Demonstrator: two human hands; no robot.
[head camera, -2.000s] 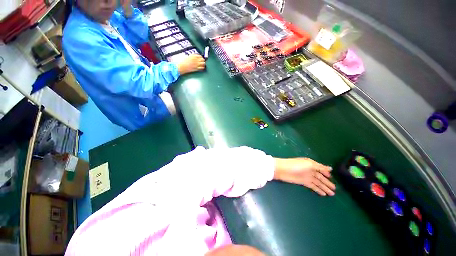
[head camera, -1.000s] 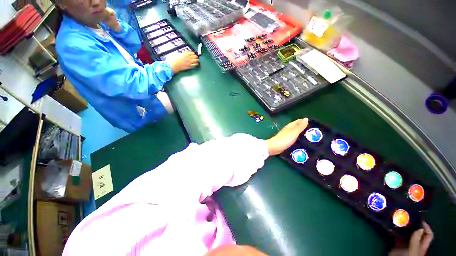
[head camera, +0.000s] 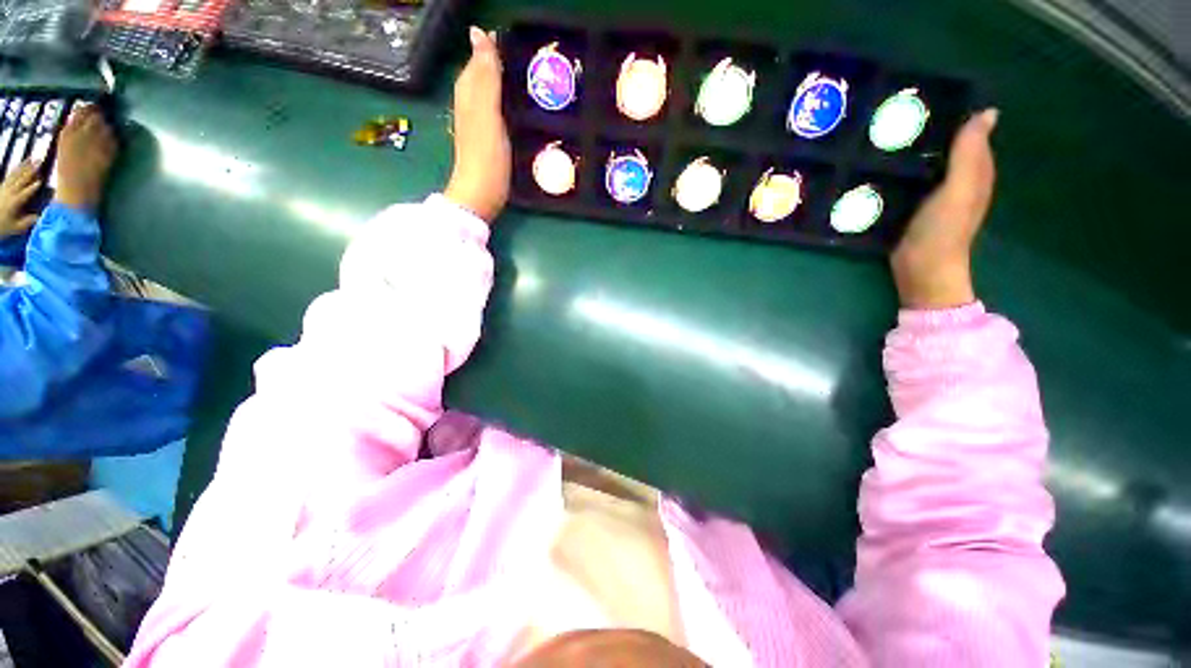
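Note:
A black ten-pocket tray (head camera: 666, 131) lies across the green surface at the upper middle, its long side running left to right. Round display modules glow in its two rows, in blue, orange, white and pale green; one blue display (head camera: 818, 105) is in the far row. My left hand (head camera: 481, 131) is bare and holds the tray's left end, thumb side up. My right hand (head camera: 951, 215) is bare and holds the tray's right end. The fingers under or behind both ends are partly hidden.
Small gold flex pieces (head camera: 381, 132) lie on the green surface (head camera: 627, 300) left of my left hand. A grey-black parts tray (head camera: 353, 39) and a red parts tray (head camera: 163, 16) stand at the upper left. A co-worker's blue sleeve (head camera: 59, 287) and hands are at the left, beside a screen tray.
The view has turned right and down. The tray now lies nearly level in front of me. My right hand has come fully into view on its right end; my left hand stays at the left end.

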